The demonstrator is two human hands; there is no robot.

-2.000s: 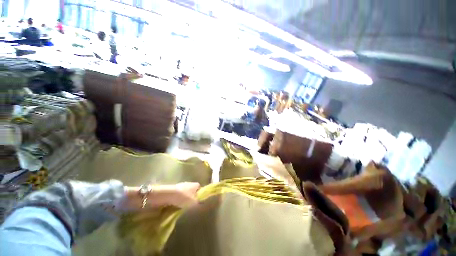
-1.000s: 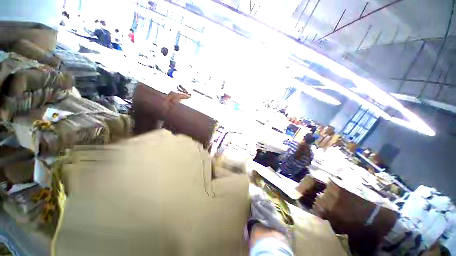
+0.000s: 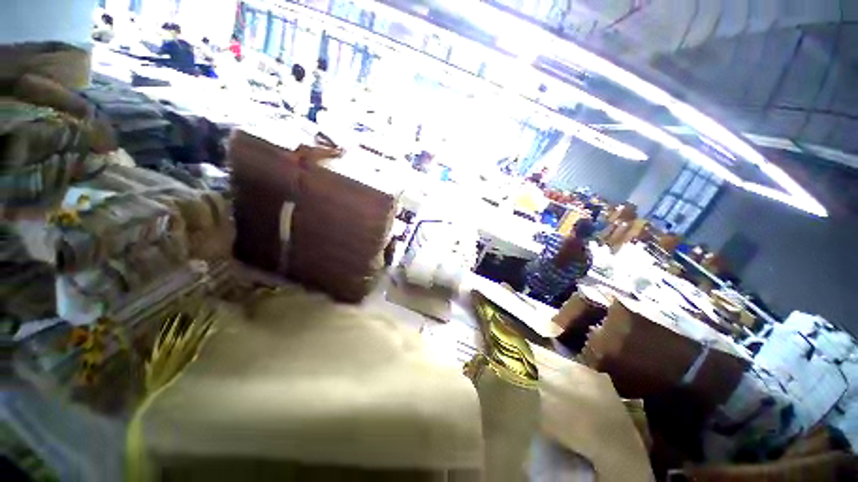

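A large khaki-tan panel bundle (image 3: 320, 386) fills the lower middle, blurred, its top bulging. Yellow strips (image 3: 179, 346) fan out at its left end, above a yellow edge. To its right, another tan panel stack (image 3: 588, 405) lies flat, with wavy yellow layers (image 3: 510, 350) folded over at its upper left. A blurred pale patch, perhaps a sleeve, shows at the bottom edge over this stack. Neither of my hands can be made out; whether one is under or behind the panels is hidden.
A tall tied brown stack (image 3: 310, 218) stands behind the bundle; another brown stack (image 3: 659, 362) is at right. Tied beige-grey bundles (image 3: 132, 231) crowd the left. White bundles (image 3: 809, 367) lie far right. A person in a striped top (image 3: 562, 264) is beyond the table.
The arm seen at the bottom a second ago is no longer clearly visible. The large tan bundle sits lower in view, and its yellow strips now show fanned at left.
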